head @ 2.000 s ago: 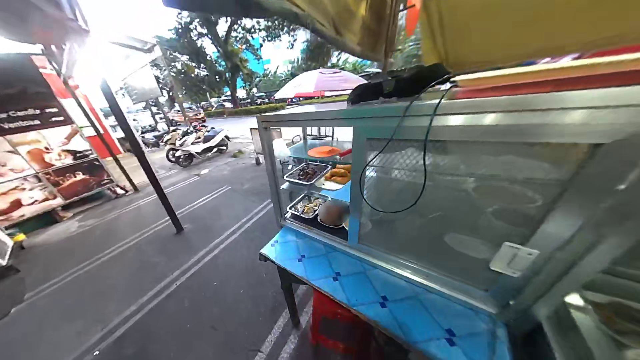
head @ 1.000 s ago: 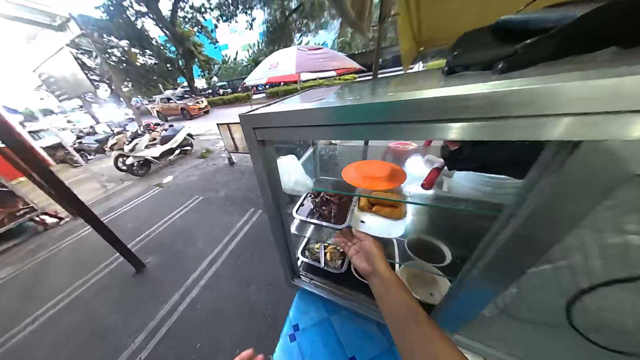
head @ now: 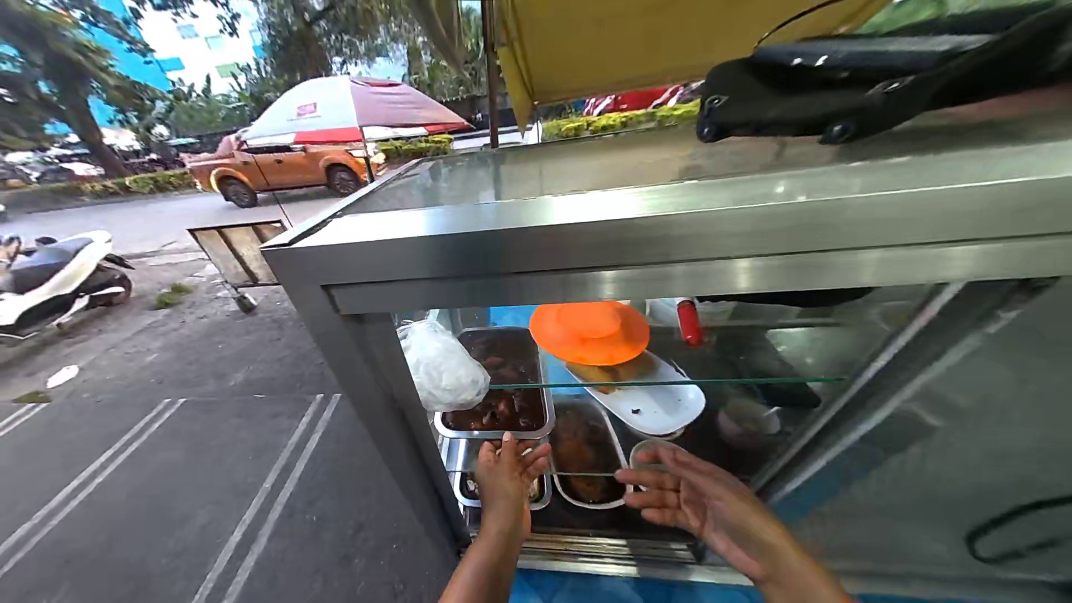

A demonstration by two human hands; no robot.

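Observation:
My left hand (head: 507, 481) is at the open front of a metal-framed glass food case, fingers apart, just below a metal tray of dark food in sauce (head: 502, 410) and over a lower metal tray (head: 463, 486). My right hand (head: 699, 502) reaches in with fingers spread, beside a long dish of brown food (head: 584, 452) and in front of a partly hidden bowl. Neither hand holds anything. Behind them lie an orange plastic lid or plate (head: 589, 332), a white oval platter (head: 657, 404) and a knotted white plastic bag (head: 442, 364).
A glass shelf edge (head: 670, 383) crosses the case above my hands. The metal frame (head: 368, 402) stands at left, a sliding glass panel (head: 930, 419) at right. A black bag (head: 837, 84) rests on top. Outside are a parked scooter (head: 59, 280) and an orange pickup (head: 285, 167).
The view has come closer to the case. One second ago one hand reached inside and only fingertips of another showed low down; both hands are now at the trays. The case front, closed two seconds ago, is open.

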